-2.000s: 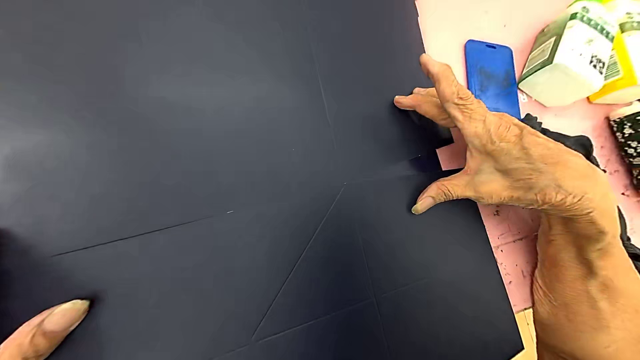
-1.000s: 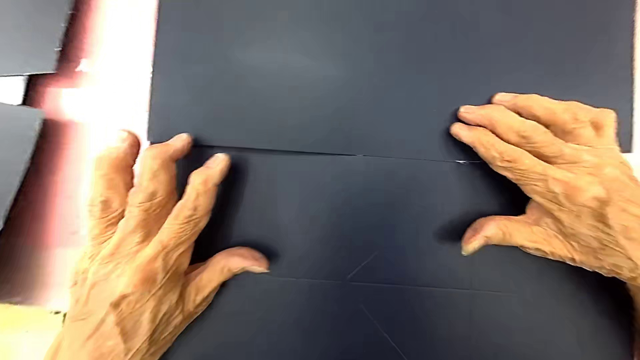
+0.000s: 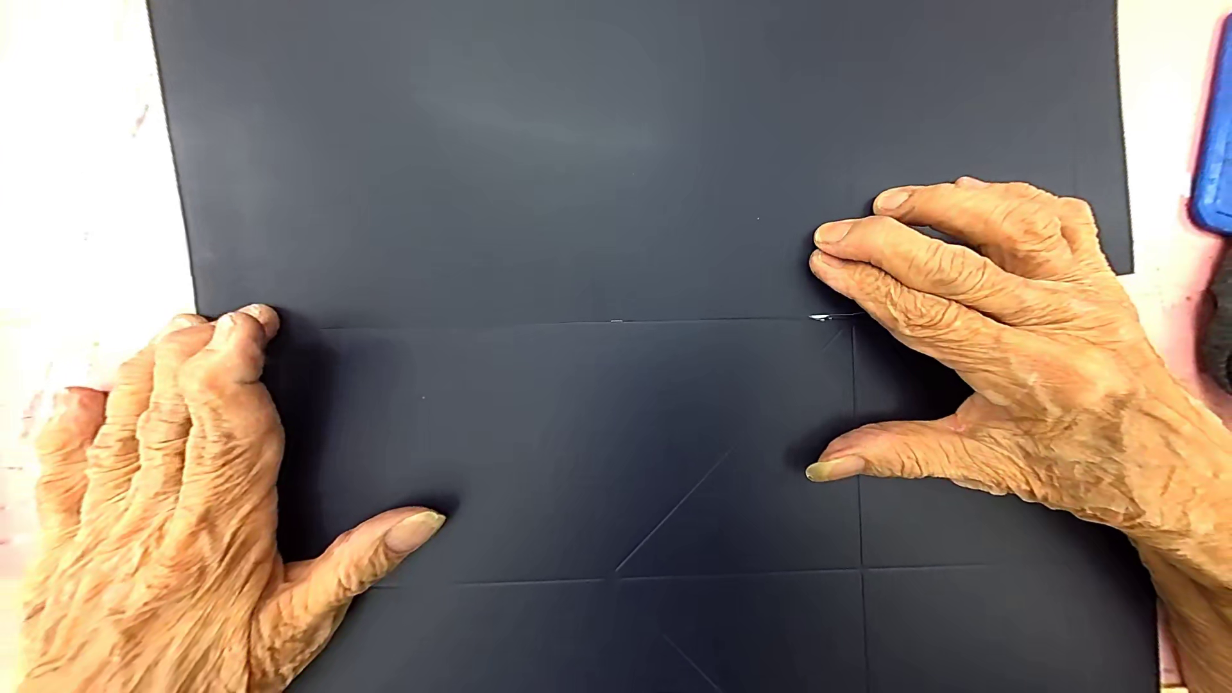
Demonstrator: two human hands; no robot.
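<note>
Two dark navy panels, perhaps card or thin board, lie flat and meet edge to edge along a thin seam. The upper panel [image 3: 539,173] is smooth. The lower panel [image 3: 539,462] has straight crease lines and short diagonal ones. My left hand [image 3: 192,481] rests palm down at the left end of the seam, its thumb on the lower panel. At the right end of the seam, the fingers of my right hand [image 3: 991,337] lie on the upper panel and its thumb on the lower one. A small white gap shows in the seam beside my right fingers.
A pale pinkish work surface [image 3: 87,192] shows on both sides of the panels. At the right edge lies part of a blue flat object [image 3: 1215,144], with a dark thing below it, cut off by the frame.
Both hands now rest at the seam, where two seconds ago my right hand was raised with fingers spread. The wider gap at the seam's left part a second ago has narrowed. The view has shifted.
</note>
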